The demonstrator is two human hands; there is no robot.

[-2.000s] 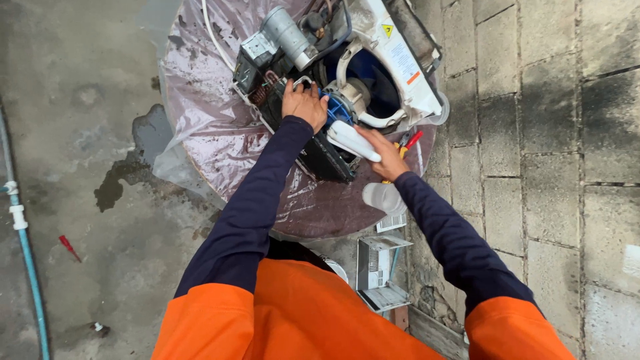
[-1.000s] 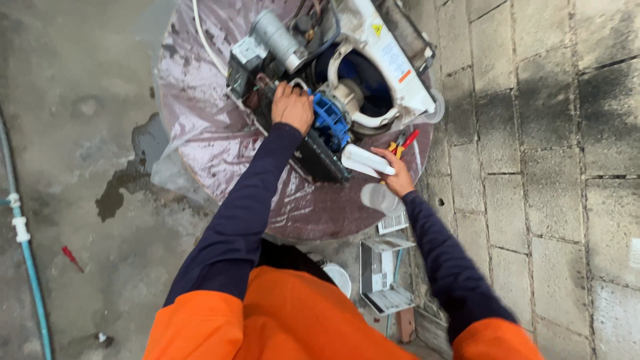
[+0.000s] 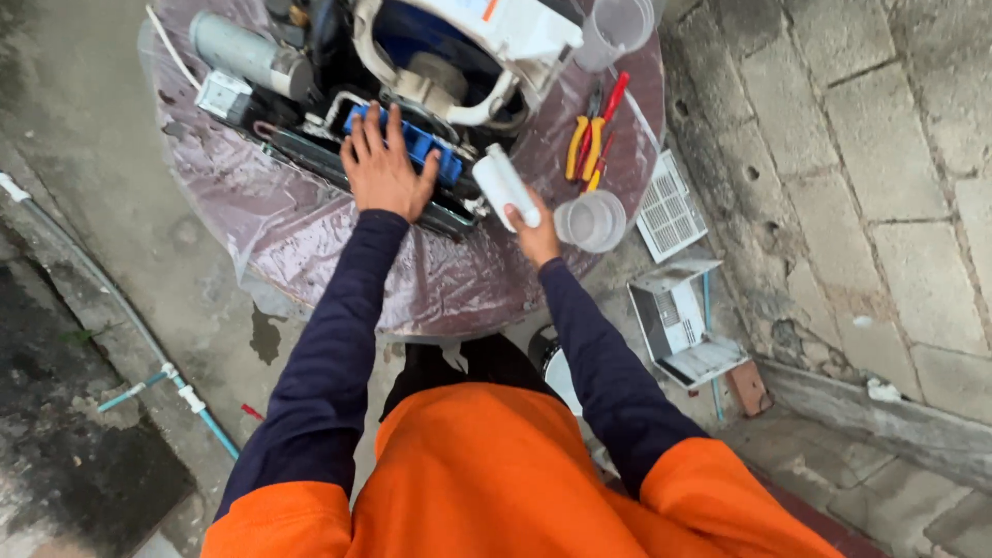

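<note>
A partly stripped air-conditioner unit lies on a round table under a plastic sheet (image 3: 302, 271). My left hand (image 3: 387, 167) lies with spread fingers on the unit's blue plastic part (image 3: 446, 159), above the dark finned coil (image 3: 310, 159). Right of it, my right hand (image 3: 535, 229) is closed round a white plastic bottle (image 3: 504, 186), whose narrow end points up at the unit. A metal cylinder (image 3: 244, 58) is at the unit's upper left, and its white housing (image 3: 535, 35) at the upper right, beside a round opening with a blue inside.
Yellow-and-red pliers (image 3: 593, 143) and a red-handled screwdriver (image 3: 617, 93) lie on the sheet at right. One clear plastic cup (image 3: 593, 221) stands near my right hand, another (image 3: 616, 31) farther back. White grilles (image 3: 673, 205), a bucket (image 3: 562, 376) and a brick (image 3: 749, 387) are below, by the block wall (image 3: 891, 139).
My left hand has shifted from the coil's top edge onto the blue part, its fingers now spread. My right hand still holds the white bottle. The view has moved.
</note>
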